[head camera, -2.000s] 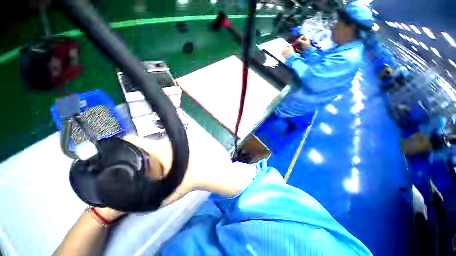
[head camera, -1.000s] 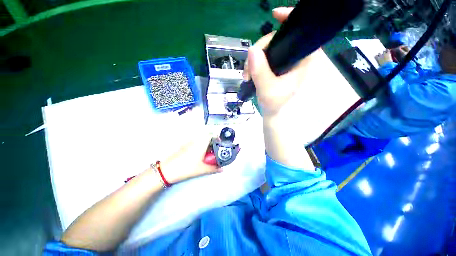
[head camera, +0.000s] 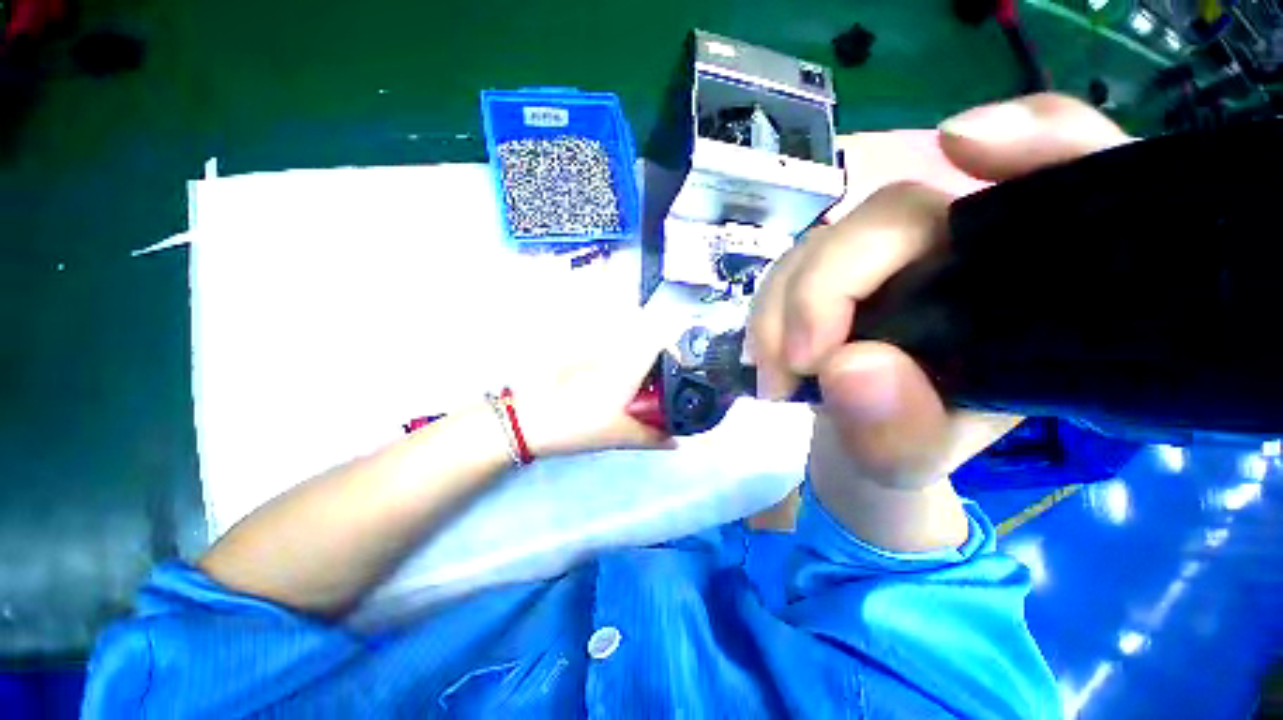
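Note:
My left hand (head camera: 598, 401), bare with a red and a pale bracelet, is closed around a red-and-black power tool body (head camera: 690, 397), its dark grey head pointing up at the camera. My right hand (head camera: 872, 303) grips a large black electric screwdriver (head camera: 1112, 274), held almost level and close to the camera. Its nose points left at the tool head; the fingers hide the tip, so I cannot tell if the bit touches. The white-grey screw feeder (head camera: 753, 176) stands just beyond both hands, its front pick-up point partly behind my right fingers.
The blue screw bin (head camera: 563, 176), full of silvery screws, stands left of the feeder. A white work mat (head camera: 338, 324) lies on the green bench (head camera: 352, 85). Small dark lumps (head camera: 853, 45) lie at the back. The shiny blue floor (head camera: 1196, 563) shows at the right.
The screwdriver has swung from upright over the feeder to nearly level, its nose now by the tool head. The left hand still holds the tool body. The view has shifted, showing bin and feeder further right.

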